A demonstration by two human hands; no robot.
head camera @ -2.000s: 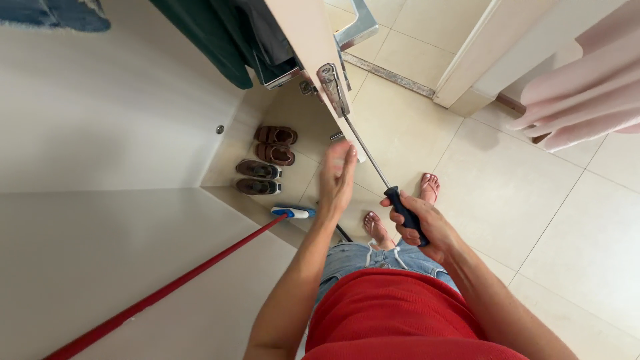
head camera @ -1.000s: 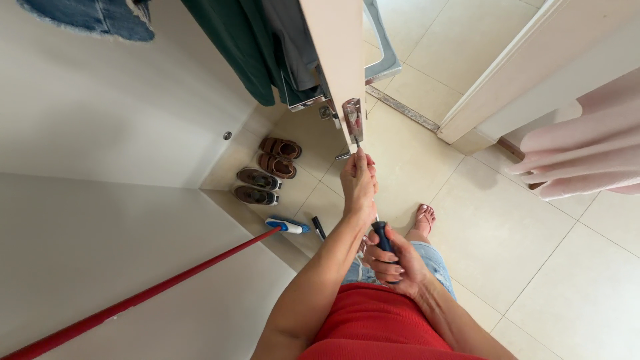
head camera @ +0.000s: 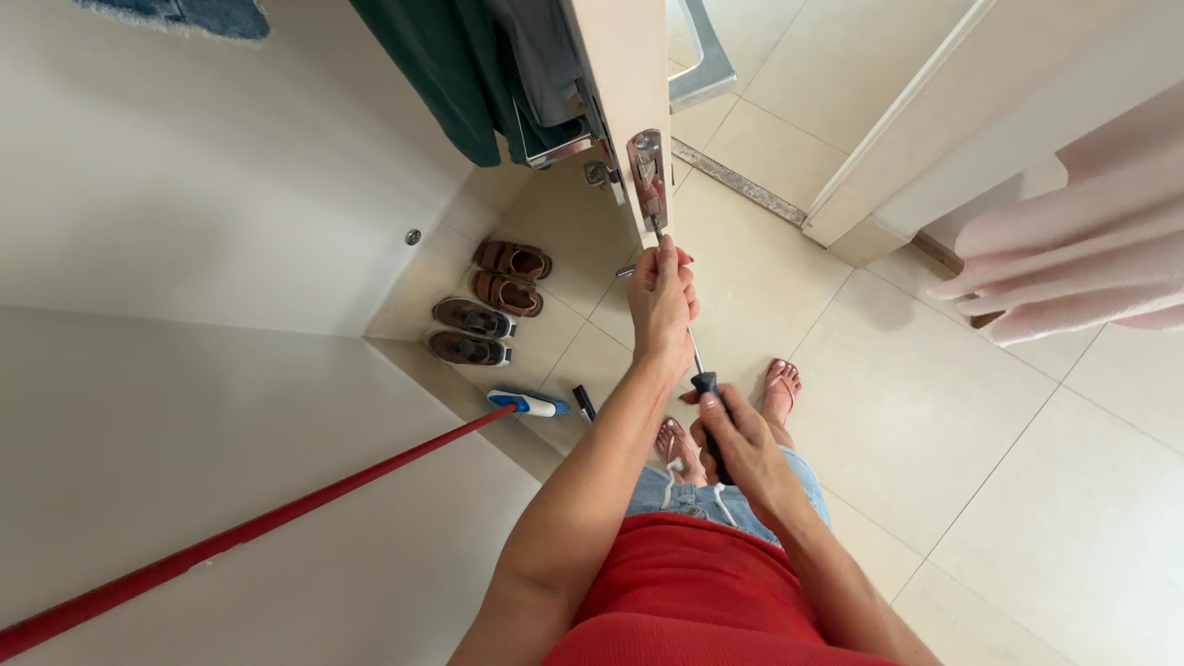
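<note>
My right hand is closed around the dark handle of a long screwdriver. Its shaft runs up past my left hand, whose fingers are around the upper shaft near the tip. That tip meets the lower part of the metal lock plate on the edge of a pale door. Whether it sits in a screw head is too small to tell. A door handle sticks out just left of my left fingers.
Brown sandals and dark shoes stand by the wall. A red-handled broom slants across the left. Green and grey clothes hang beside the door. At right are a door frame and a pink towel-like cloth.
My left hand, earlier open beside the screwdriver shaft, has closed on it near the door edge. My right hand still holds the handle and is now lower, nearer my body.
</note>
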